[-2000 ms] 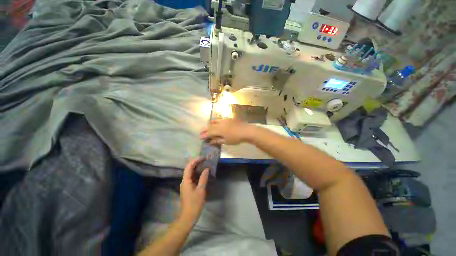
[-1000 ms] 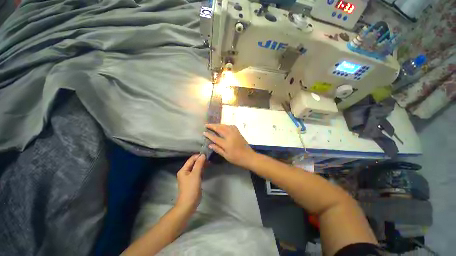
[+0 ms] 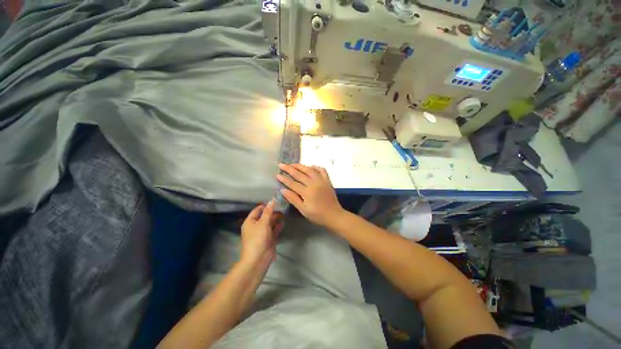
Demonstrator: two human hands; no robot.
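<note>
A large grey curtain panel (image 3: 184,129) lies left of the sewing machine (image 3: 354,61) and hangs over the table's front edge. Its darker folded hem (image 3: 291,143) runs straight to the presser foot and needle (image 3: 289,99) beside the bright lamp. My right hand (image 3: 308,191) lies on the hem near the table edge, fingers spread and pointing left. My left hand (image 3: 260,228) pinches the hem between thumb and fingers just below and left of the right hand. The cloth under the fingers is partly hidden.
Blue-handled thread snips (image 3: 405,151) lie right of the needle plate (image 3: 342,123). A dark grey scrap cloth (image 3: 507,146) is on the table's right end. A water bottle (image 3: 564,66) stands far right. A white roll (image 3: 415,221) hangs under the table. White cloth (image 3: 306,324) covers my lap.
Both hands, first on the raised hem strip with the right near the needle, are now lower along the hem, close together at the table edge. The camera view has shifted, so the machine appears higher.
</note>
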